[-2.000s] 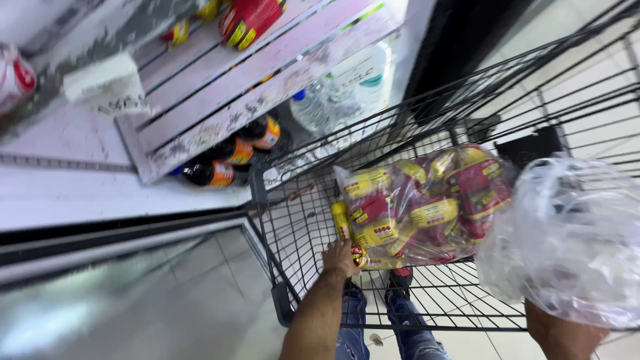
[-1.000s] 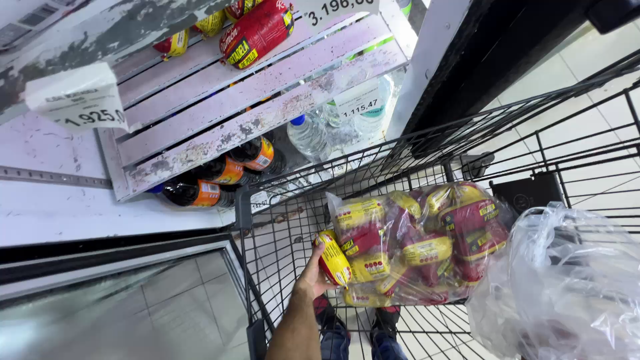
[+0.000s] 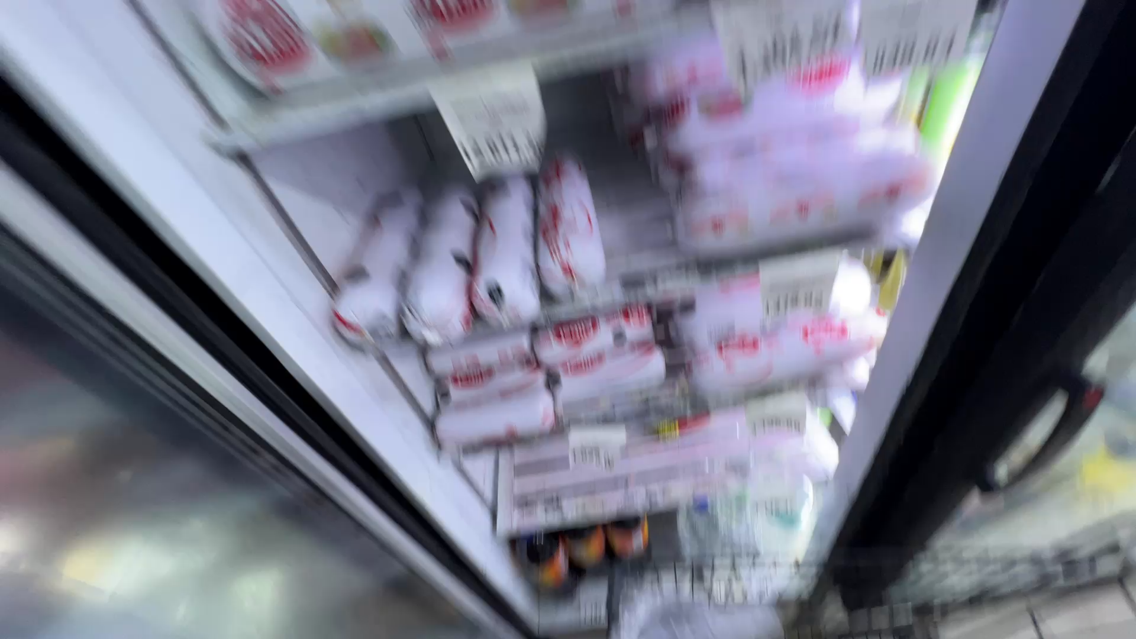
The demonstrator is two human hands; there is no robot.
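Observation:
Neither my left hand nor my right hand shows in this blurred view. Inside an open upright display fridge, several white-and-red wrapped rolls (image 3: 506,253) lie side by side on an upper shelf at the left. Below them are stacked white packages with red print (image 3: 599,351). More white-and-pink packages (image 3: 799,195) fill the right side. Dark bottles with orange labels (image 3: 586,543) lie at the bottom. At the lower edge, part of the black wire shopping cart (image 3: 710,577) shows, with clear plastic (image 3: 697,619) by it.
The glass door (image 3: 177,479) stands at the left, its dark-edged frame running diagonally. A black upright post (image 3: 985,293) bounds the fridge at the right, with a door handle (image 3: 1034,435) beyond it. Price tags (image 3: 497,120) hang from the shelf edges.
The view has swung up from the cart to the fridge shelves. My left hand, which held a yellow-and-red package over the cart one second ago, is out of view.

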